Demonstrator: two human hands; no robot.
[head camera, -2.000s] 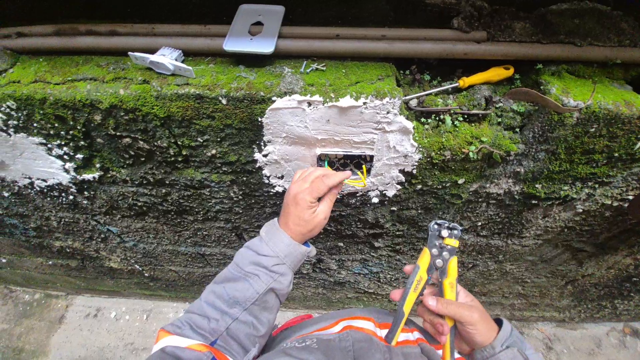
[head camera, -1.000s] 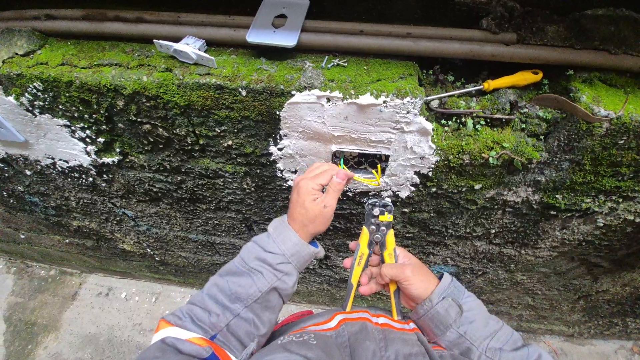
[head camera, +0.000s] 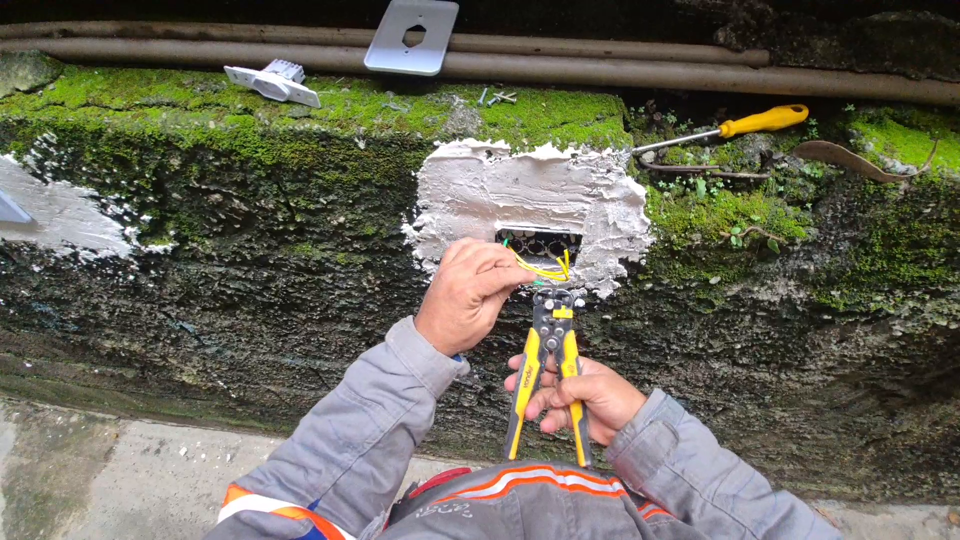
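My left hand (head camera: 471, 294) pinches the electrical wires (head camera: 546, 271), yellow with some green, at the lower left of a rectangular electrical box (head camera: 541, 241) set in pale plaster (head camera: 487, 184). Just below the box, my right hand (head camera: 589, 397) holds a yellow and black Vonder wire stripper (head camera: 552, 341), its handles spread and its head pointing up. The stripper's head is close under the wires; whether it touches them I cannot tell. My left fingers hide part of the wires.
On the mossy ledge lie a white socket module (head camera: 276, 82), several screws (head camera: 501, 97) and a yellow-handled screwdriver (head camera: 724, 131). A grey cover plate (head camera: 412, 37) leans on the pipes (head camera: 600, 73). A dry leaf (head camera: 855, 159) lies at right. Another plaster patch (head camera: 60, 210) is at left.
My right hand has brought the wire stripper from the lower right up to just below the box. My left hand has stayed at the wires.
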